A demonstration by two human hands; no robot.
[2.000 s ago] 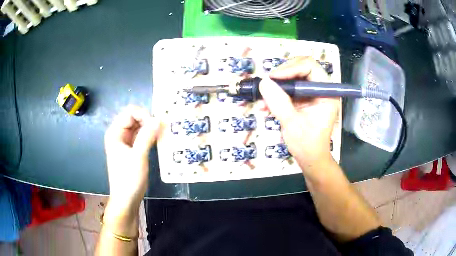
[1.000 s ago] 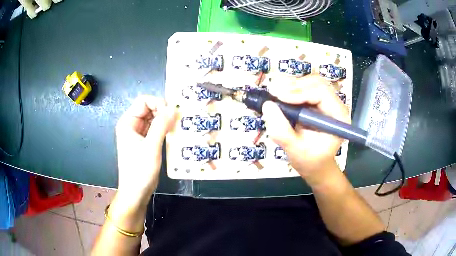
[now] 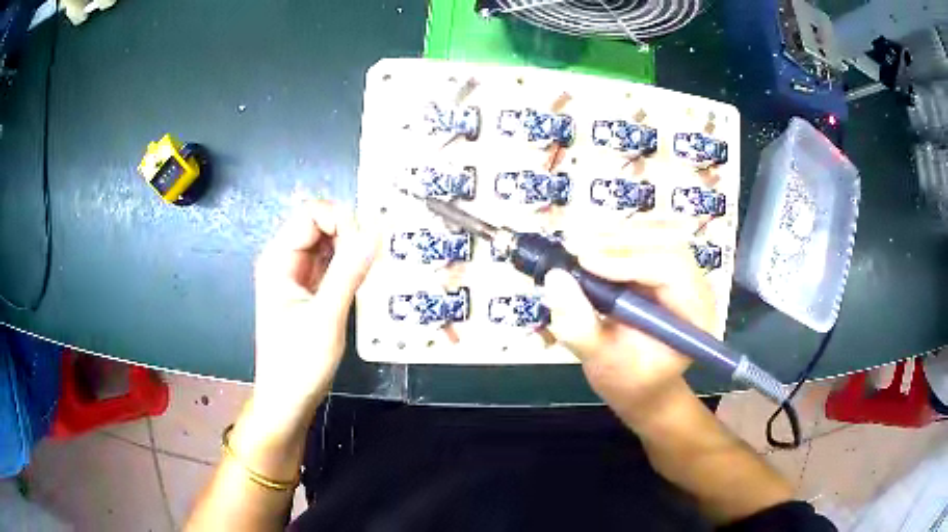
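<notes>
A cream soldering fixture (image 3: 379, 333) lies on the bench and holds rows of small blue-white circuit board assemblies (image 3: 533, 188). My right hand (image 3: 634, 301) holds the soldering iron (image 3: 624, 301) over the fixture. The iron points up and left, its tip near the left column, between the second and third rows. Whether the tip touches a unit cannot be told. My left hand (image 3: 312, 301) is at the fixture's left edge with thumb and fingertips close together. Any solder wire between them is too thin to make out. My right hand covers some lower right units.
A clear plastic tub (image 3: 764, 249) with silvery crumbs stands to the right, a blue station (image 3: 811, 88) behind it. A fan with a wire guard (image 3: 613, 16) on a green base (image 3: 447, 36) is at the back. A yellow and black counter (image 3: 169, 169) lies left. Red stools (image 3: 109, 395) show beyond the front edge.
The iron has tilted, its handle swinging down toward me, and its tip has moved down from the second-row left unit. The fixture appears shifted right and slightly up in view. My left hand remains near its edge.
</notes>
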